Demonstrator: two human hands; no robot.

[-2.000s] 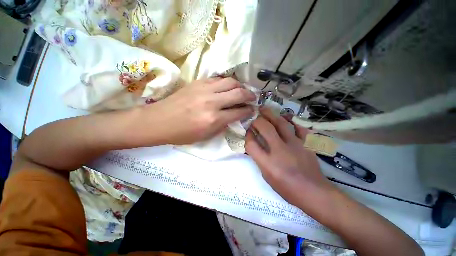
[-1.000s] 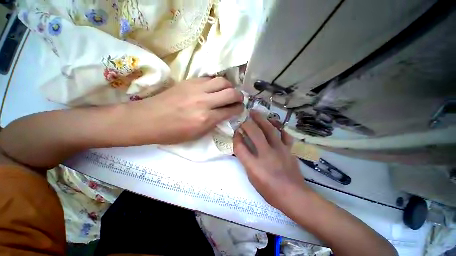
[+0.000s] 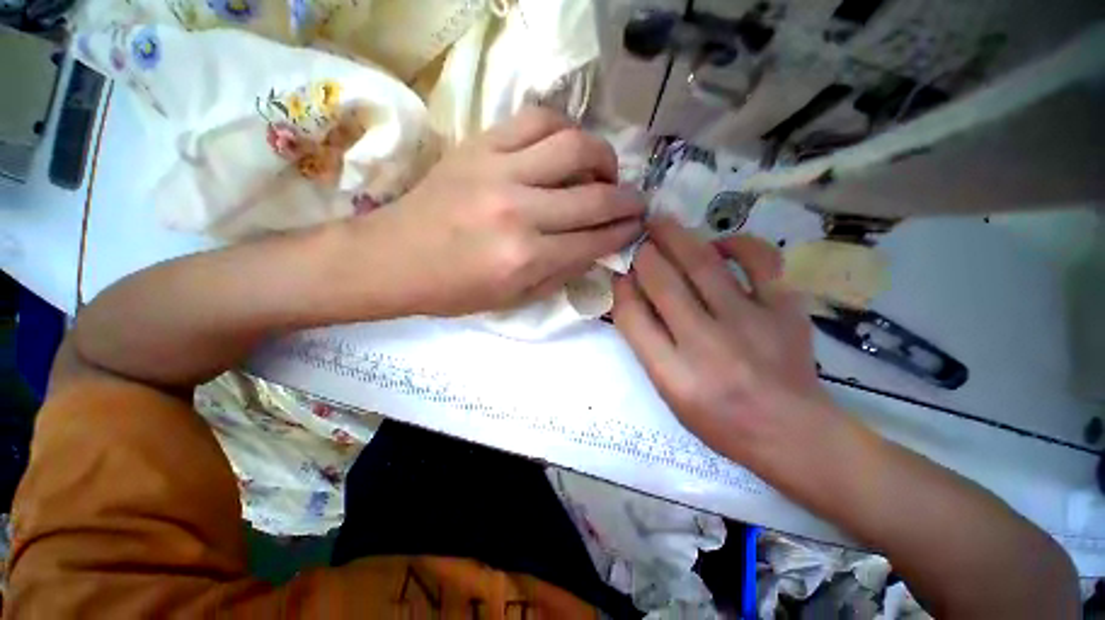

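The cream floral garment (image 3: 279, 133) is heaped on the table, left of the machine head (image 3: 836, 97). My left hand (image 3: 521, 218) lies on the cloth with its fingertips at the presser foot (image 3: 664, 164), pinching the cloth edge. My right hand (image 3: 727, 339) is just right of it, its fingertips meeting the left ones at the same cloth edge. A small lace-edged part of the cloth (image 3: 590, 294) shows between the hands. The exact grip and the needle point are hidden by the fingers.
Black thread snips (image 3: 897, 348) and a cream piece (image 3: 836, 273) lie right of my right hand. A ruler scale (image 3: 485, 394) runs along the front edge. A dark flat object (image 3: 79, 127) lies far left. Floral cloth (image 3: 285, 454) hangs below, near a blue rim (image 3: 749, 569).
The camera view has shifted, showing more of the bed under the machine head. Both hands stay together at the presser foot, holding the cloth.
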